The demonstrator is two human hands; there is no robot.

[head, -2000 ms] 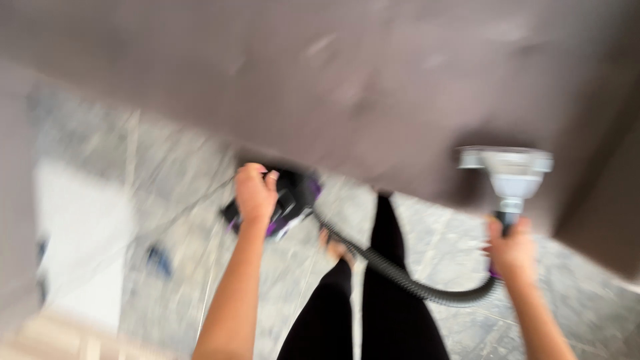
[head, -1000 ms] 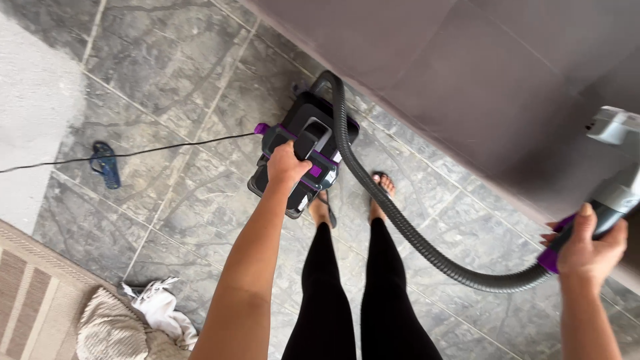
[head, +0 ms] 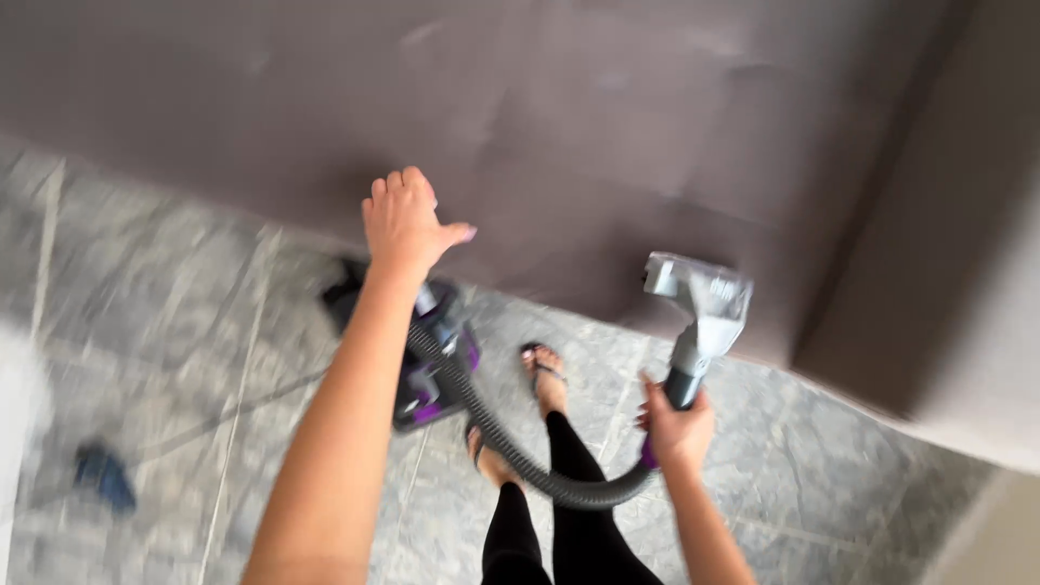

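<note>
My right hand point(head: 681, 426) grips the dark and purple handle of a hose-fed upholstery cleaning nozzle point(head: 707, 305), whose clear, wide head is over the front of a grey-brown sofa seat point(head: 552, 162). With thumb and fingers apart, my left hand point(head: 406, 215) is over the sofa's front edge and holds nothing; whether it touches the fabric I cannot tell. Partly hidden below my left forearm, a black and purple portable carpet cleaner point(head: 435, 366) stands on the floor. Its ribbed grey hose point(head: 520, 463) curves round to the nozzle handle.
The sofa's arm point(head: 959, 244) rises at the right. My sandalled feet point(head: 548, 374) stand on the grey tiled floor point(head: 162, 284). A dark cord point(head: 244, 404) runs leftward from near the machine, and a blue sandal point(head: 106, 479) lies at the lower left.
My left hand has let go of the machine's top and moved over the sofa edge. The right hand still holds the nozzle. The view has shifted.
</note>
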